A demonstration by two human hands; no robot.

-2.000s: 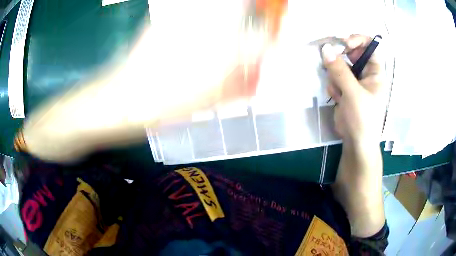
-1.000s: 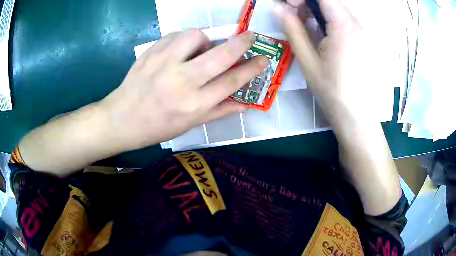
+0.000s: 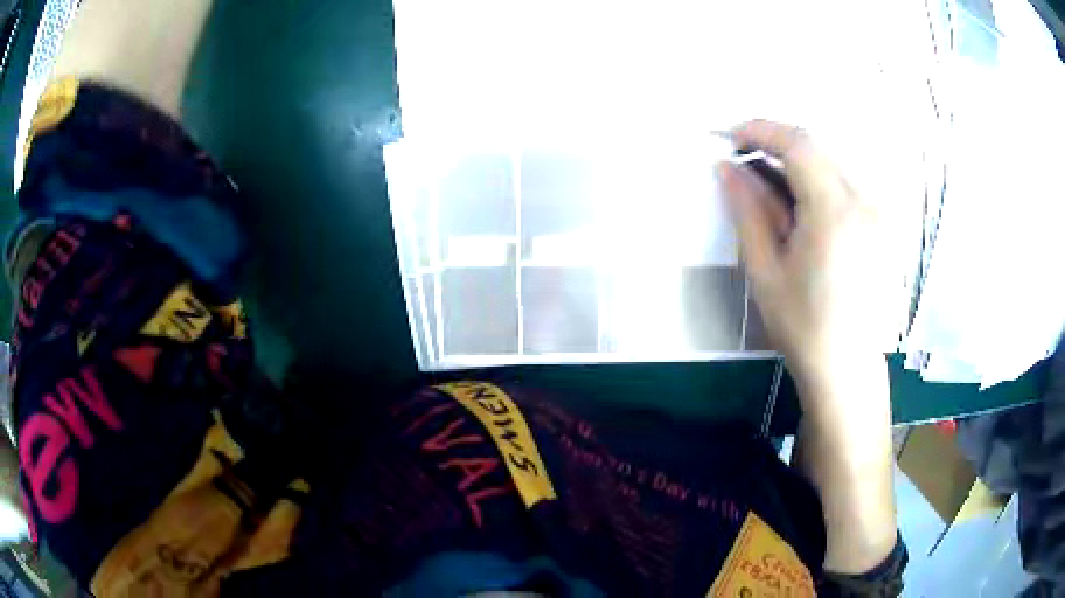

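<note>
The sticker sheet (image 3: pixel 558 310), with rows of grey rectangles and small white blocks, lies in front of me; glare washes out its upper part. My right hand (image 3: pixel 812 234), slightly blurred, is over the sheet's right part. Thumb and fingers close around the dark tweezers (image 3: pixel 767 178), mostly hidden by the fingers. A thin pale piece shows at the fingertips, too washed out to identify. My left hand is out of the picture; only its forearm shows, cut off at the top left edge. No orange frame is visible.
More white sheets (image 3: pixel 987 269) lie stacked at the right, strongly glared. A narrow patterned strip (image 3: pixel 49 41) is at the far left, partly behind my left arm. The green tabletop (image 3: pixel 315 140) shows left of the sheet. A cardboard box (image 3: pixel 934 467) stands at the lower right.
My left hand has left the picture towards the upper left, and the orange frame is gone from view. My right hand has moved down over the sheet, which now shows more fully.
</note>
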